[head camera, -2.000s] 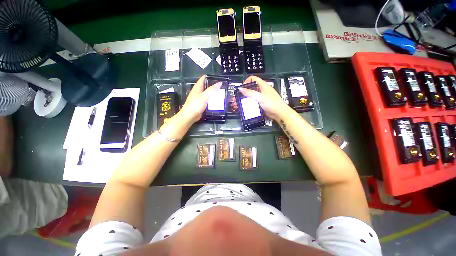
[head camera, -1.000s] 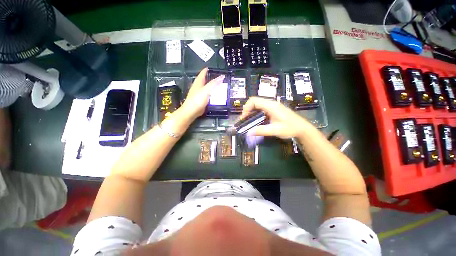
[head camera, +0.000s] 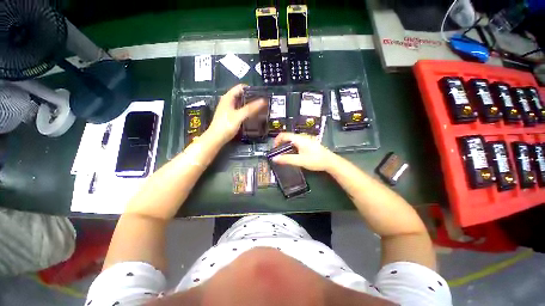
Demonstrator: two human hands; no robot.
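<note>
My left hand (head camera: pixel 230 116) holds a dark phone (head camera: pixel 256 119) over the clear tray (head camera: pixel 358 140); its screen side is dark. My right hand (head camera: pixel 302 152) grips the upper end of another dark phone (head camera: pixel 290 179), which lies low over the bench near its front edge. Two batteries (head camera: pixel 244 179) show beside it, partly covered, and one more battery (head camera: pixel 392 168) lies to the right. Two open flip phones with gold lids (head camera: pixel 268 30) stand at the tray's far side. Closed phones (head camera: pixel 351 107) and paper slips (head camera: pixel 203 68) lie in the tray.
A red tray (head camera: pixel 428 107) with closed phones is at the right. A black smartphone (head camera: pixel 137 143) lies on white paper (head camera: pixel 89 197) at the left. Two fans (head camera: pixel 27 42) stand upper left. A white carton (head camera: pixel 412 43) and a blue object (head camera: pixel 469 47) are upper right.
My right hand has moved down from the tray with its phone to the bench's front. The lit phone faces have gone dark. Batteries at the front centre right no longer show. My left hand stays near the same spot.
</note>
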